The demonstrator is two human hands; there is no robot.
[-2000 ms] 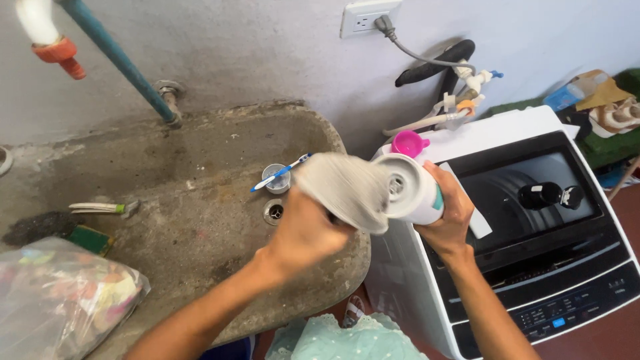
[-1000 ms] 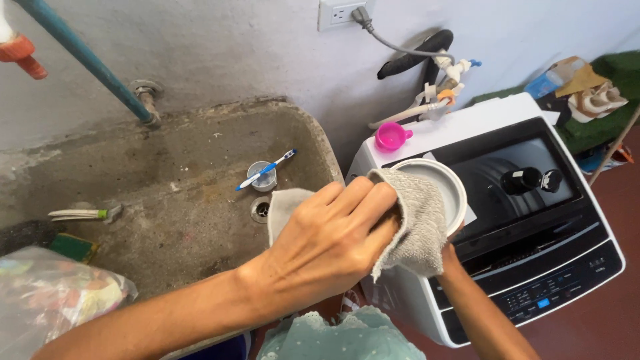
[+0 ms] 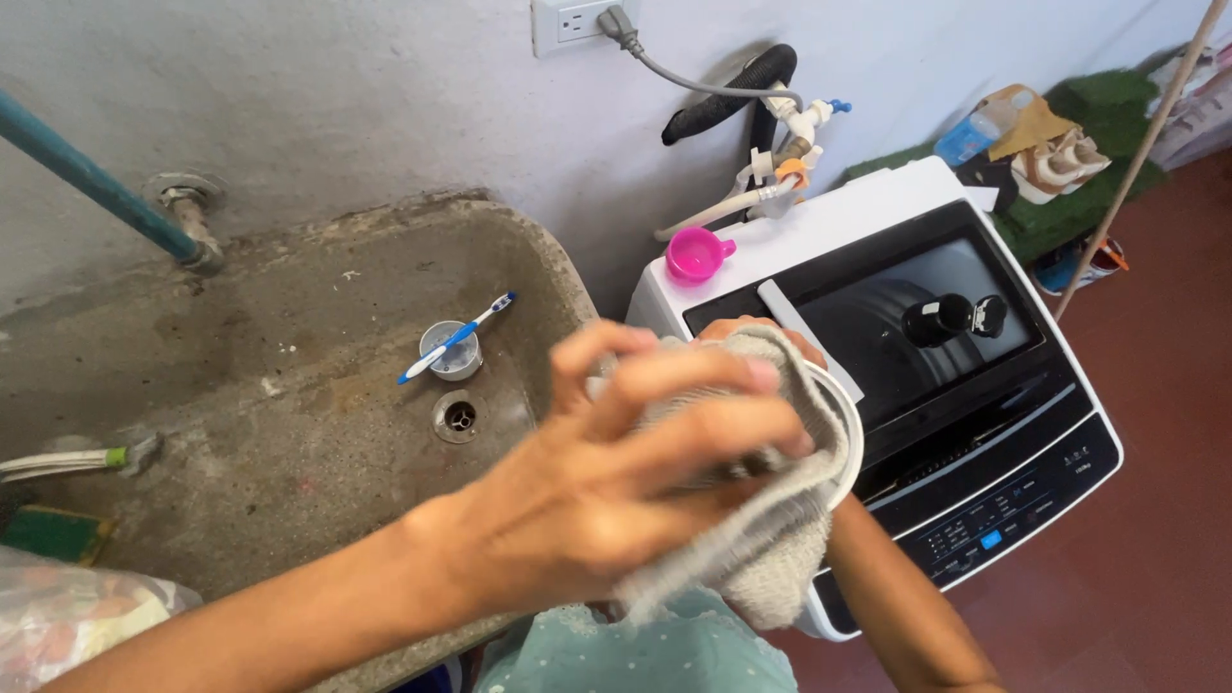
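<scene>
My left hand presses a grey-beige cloth against a white round container, with its fingers spread over the cloth. Most of the container is covered; its white rim shows at the right. My right hand holds the container from behind, largely hidden by the cloth. To the left, inside the concrete sink, a blue and white toothbrush lies across a small clear cup, just above the metal drain.
A top-loading washing machine stands at the right, bearing a pink cup and a black open-capped bottle. A green sponge, a white-bristled brush and a plastic bag are at the left. A tap projects from the wall.
The cloth and my left hand have come over the container, whose top was visible two seconds ago. The fingers have spread since one second ago.
</scene>
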